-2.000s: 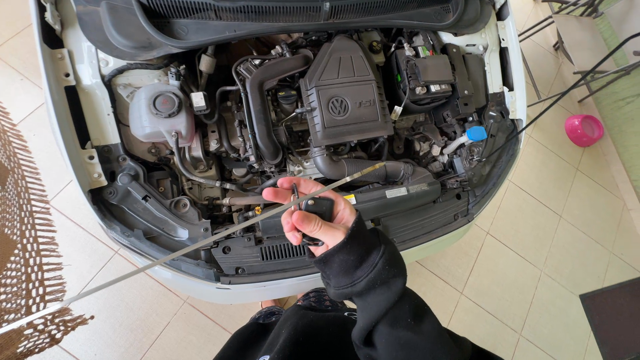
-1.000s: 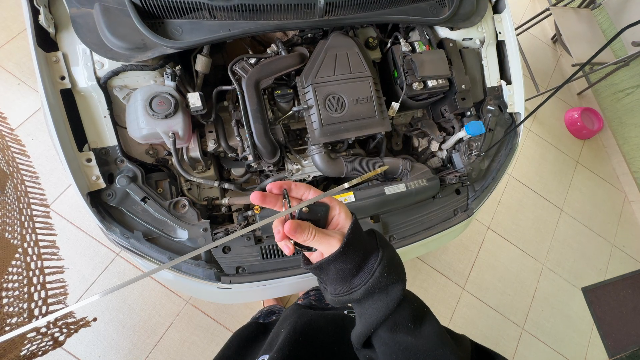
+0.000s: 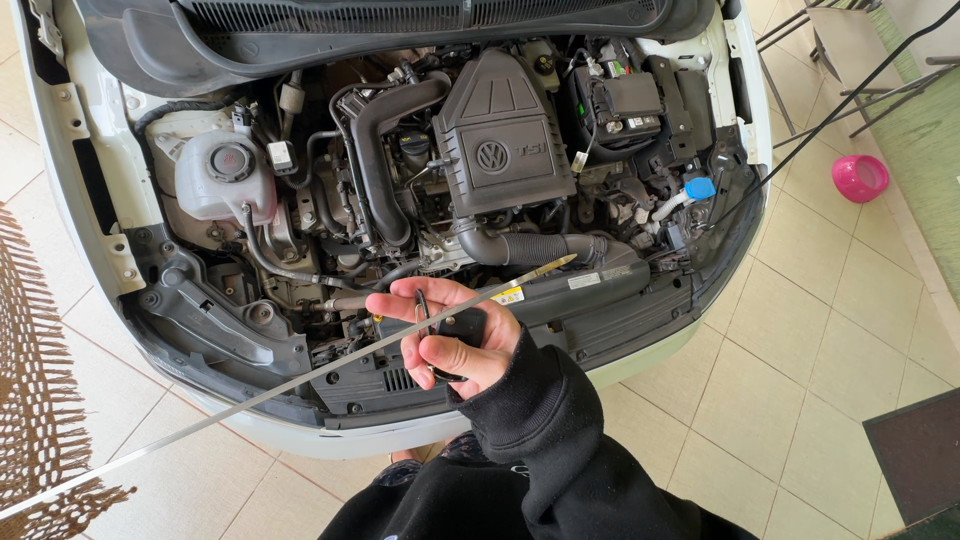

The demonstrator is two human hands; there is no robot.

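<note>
My right hand [image 3: 457, 341], in a black sleeve, is in front of the open engine bay with its fingers pointing left. It holds a black car key fob [image 3: 461, 327] with a metal ring in the palm. A long, thin metal dipstick [image 3: 330, 366] crosses in front of the fingers and the fob. Its yellowish tip [image 3: 555, 266] lies to the right of the hand, over the intake hose's lower edge. The other end runs out of view at the lower left. Whether the right fingers touch it, I cannot tell. My left hand is out of view.
A Volkswagen TSI engine cover [image 3: 510, 142] sits mid-bay, with a coolant reservoir [image 3: 225, 176] at left, a battery [image 3: 630, 105] and a blue washer cap [image 3: 699, 188] at right. A pink bowl [image 3: 859, 178] stands on the tiles. Brown fringed fabric [image 3: 34, 382] hangs at left.
My right hand has shifted slightly left and toward my body, with the key fob still in it. The dipstick stays across the fingers, its tip still near the intake hose.
</note>
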